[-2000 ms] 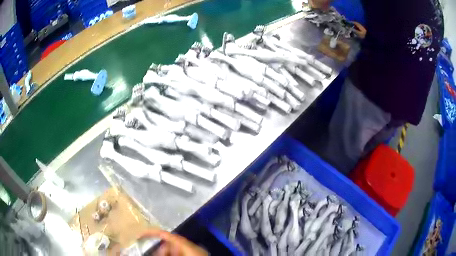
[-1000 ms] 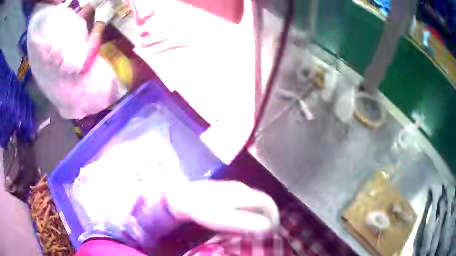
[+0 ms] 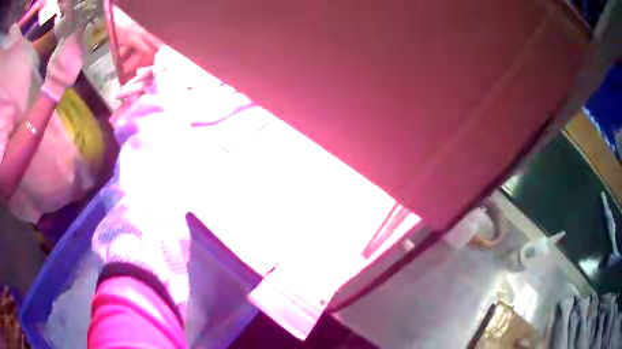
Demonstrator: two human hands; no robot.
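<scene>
My left hand [image 3: 140, 153], in a white glove with a pink sleeve, reaches up across the left side of the lamp box. Glare washes out most of the hand; its fingers and anything in them cannot be made out. The lamp box's cardboard flap [image 3: 382, 88] fills the upper middle. The box's inside [image 3: 232, 184] glares pink-white, and any parts in it are hard to tell. My right hand is not in view.
A blue tote [image 3: 51, 272] lies below the arm. A person in light clothing is at the left. On the metal bench [image 3: 409, 300] are a tape roll [image 3: 496, 228], squeeze bottle [image 3: 535, 253], cardboard pad [image 3: 508, 330] and grey parts [image 3: 590, 324]. A green belt [image 3: 556, 180] runs behind.
The view has swung from the bench of grey parts to the lamp box and moved closer to it. My left hand has moved from over the tote up to the box.
</scene>
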